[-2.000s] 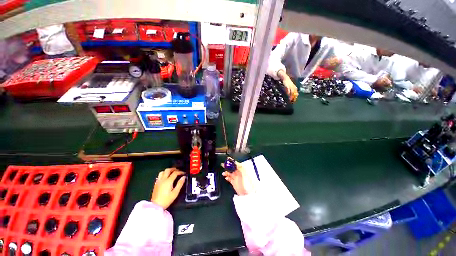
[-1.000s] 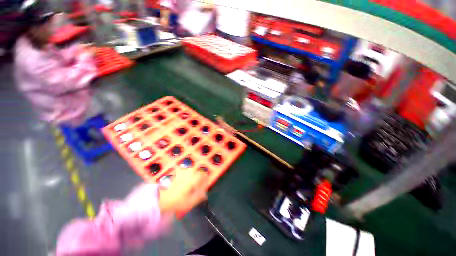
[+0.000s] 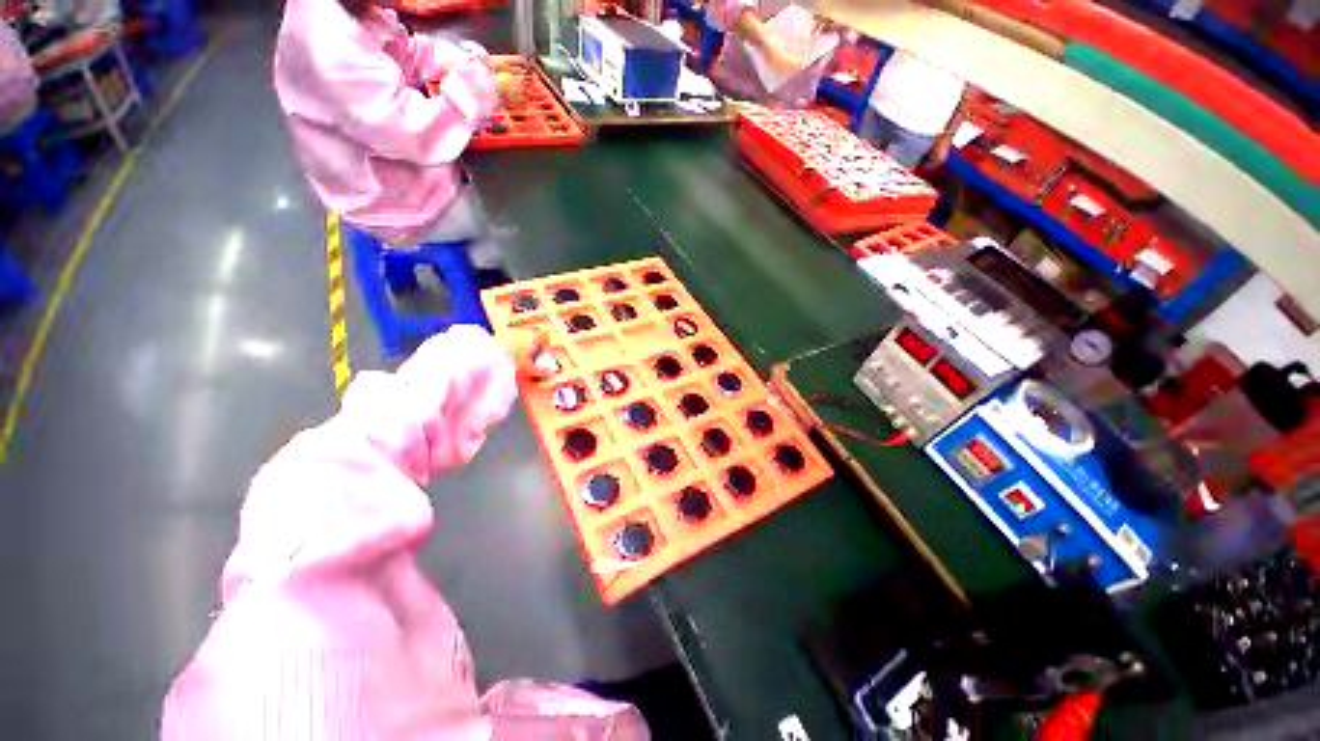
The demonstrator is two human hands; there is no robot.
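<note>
The orange-red compartment tray (image 3: pixel 591 536) lies at an angle on the bench, with round black watch units (image 3: pixel 660 459) in many pockets and some pockets empty. My left hand (image 3: pixel 530 353) is small, at the tray's left edge, over a pocket with a round unit; the sleeve partly covers it, so its grip cannot be told. My right hand is not in view; some pink cloth shows at the bottom edge. The clamp fixture's nest (image 3: pixel 908 705) and red handle (image 3: pixel 1071 717) are cut off at the bottom right.
The power supply (image 3: pixel 922 379) and blue control box (image 3: pixel 1035 500) stand right of the tray, with red leads. Stacked red trays (image 3: pixel 837 170) lie farther back. A person in pink (image 3: pixel 379 123) works at the bench's far left beside a blue stool (image 3: pixel 416 293).
The view has swung left. My left hand has moved from the tray's near side to its left edge. The fixture has shifted to the bottom right, and the white sheet has left view.
</note>
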